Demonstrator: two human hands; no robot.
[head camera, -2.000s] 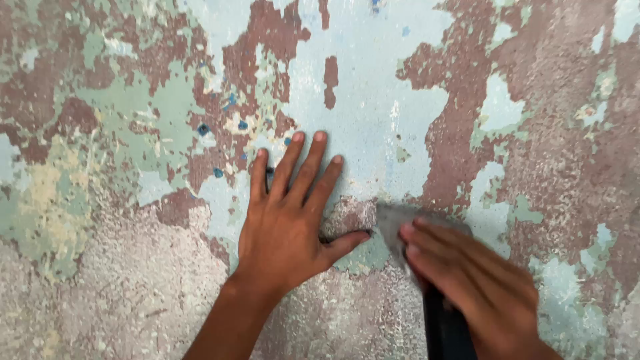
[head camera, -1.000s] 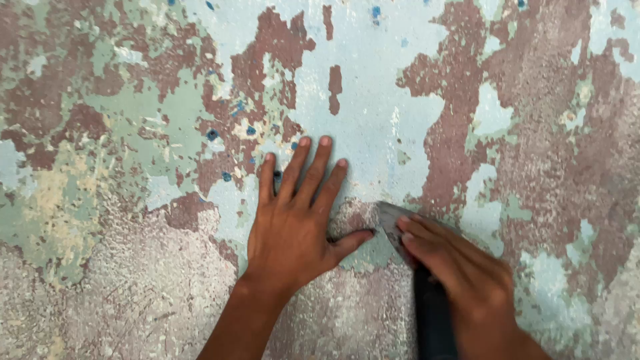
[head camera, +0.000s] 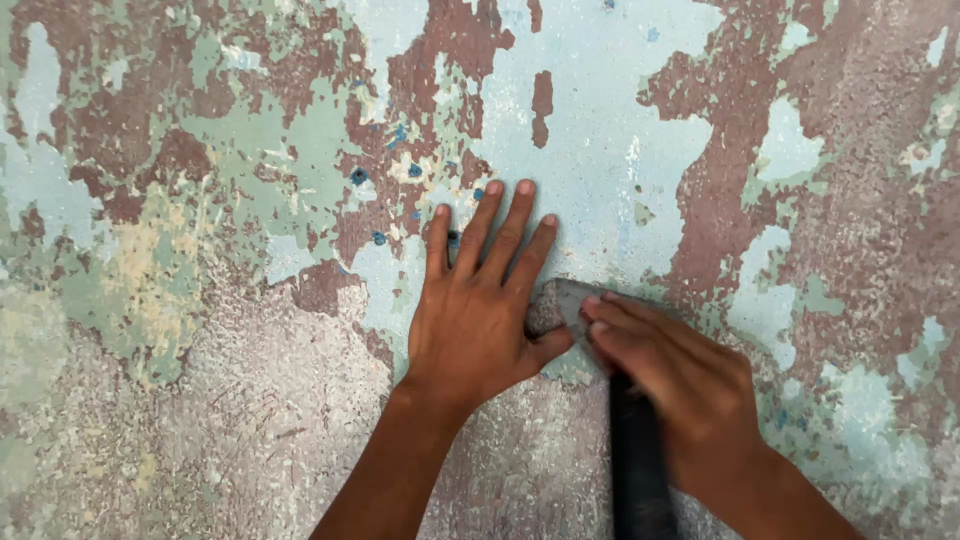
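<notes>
My left hand (head camera: 472, 322) lies flat on a wall (head camera: 285, 420) of peeling paint, its fingers spread and pointing up, with nothing held. To its right, my right hand (head camera: 682, 382) grips a scraper (head camera: 574, 311) with a flat grey metal blade and a dark handle. The blade lies against the wall, its upper left corner just above my left thumb. Part of the blade is hidden under my right fingers. Light blue paint (head camera: 592, 202) covers the wall above the blade, and a rough brownish patch shows between blade and thumb.
Green paint (head camera: 262, 150) and reddish-brown bare areas (head camera: 727, 142) spread in ragged patches on both sides. Several small blue-rimmed holes, one at the upper left (head camera: 358, 175), dot the wall near my left fingertips. Rough, pale mottled surface runs along the bottom.
The scraper blade and my right hand have shifted slightly and turned against the wall near my left thumb. My left hand stays flat on the wall.
</notes>
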